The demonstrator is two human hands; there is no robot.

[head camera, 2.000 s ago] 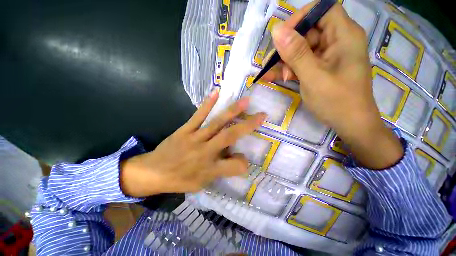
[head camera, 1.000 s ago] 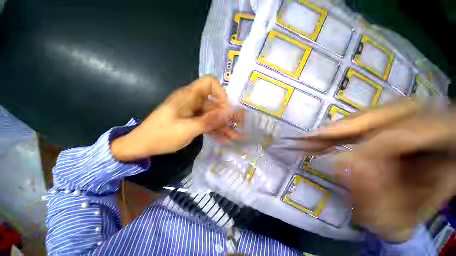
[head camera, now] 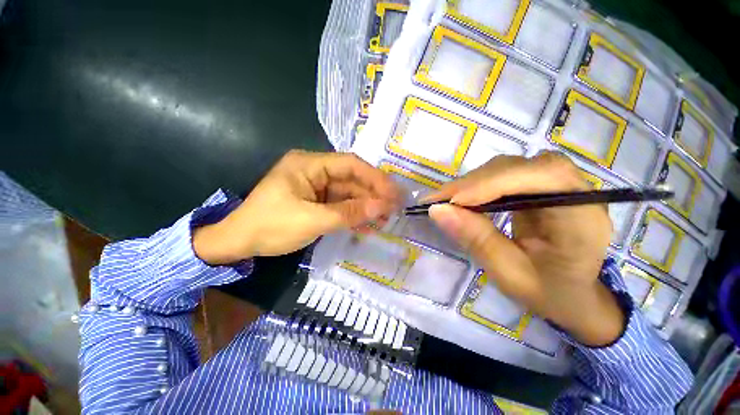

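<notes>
My right hand holds slim black tweezers, their tip pointing left toward my left fingertips. My left hand is pinched at the fingertips near the tweezer tip; a small clear or pale piece seems to be there, too blurred to tell. Below both hands lies a pale tray with silver-edged phone frames, each with a yellow rectangular section. A clear liner with rows of white bars lies at the tray's near edge, by my lap.
A glossy dark worktop lies to the left. A striped see-through flap covers the tray's left side. A purple-rimmed round thing is at the right edge. Something red shows at the lower left.
My left hand has lifted off the tray and its fingers have closed. My right hand first swung right, then came back with the tweezers level at the left fingertips. The tray view shifted slightly.
</notes>
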